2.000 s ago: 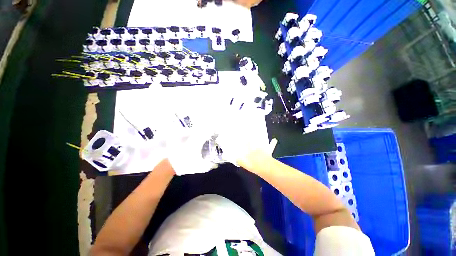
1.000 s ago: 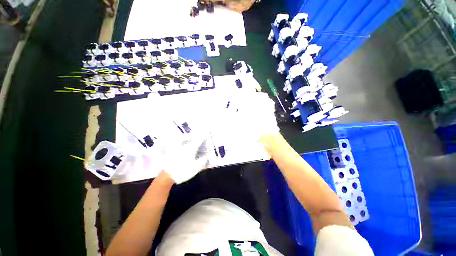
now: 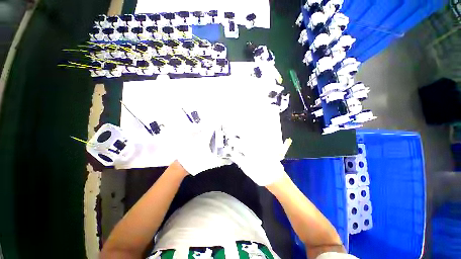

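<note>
My left hand [image 3: 199, 154] in a white glove is at the sheet's near edge and holds a small white-and-grey unit [image 3: 220, 143]. My right hand [image 3: 260, 163], also white-gloved, meets it from the right with its fingers at the unit. The fingertips blend into the white sheet [image 3: 162, 98], so the exact grip is hard to see. A white housing [image 3: 107, 144] with round openings and a yellow-green lead stands at the sheet's left corner. Two small black inserts with thin leads, one [image 3: 154, 127] nearer and one [image 3: 194, 117] further right, lie on the sheet.
Rows of black-and-white sub-assemblies [image 3: 151, 45] stand at the far left. Stacked white units [image 3: 333, 66] form a column at right. A green-handled screwdriver [image 3: 294, 80] lies beside small brownish parts [image 3: 298, 117]. A blue crate [image 3: 399, 197] with white housings [image 3: 355, 209] is at lower right.
My right hand has come back from the sheet's right side to the left hand. The black insert near the front edge no longer shows on the sheet; a unit is now between the hands.
</note>
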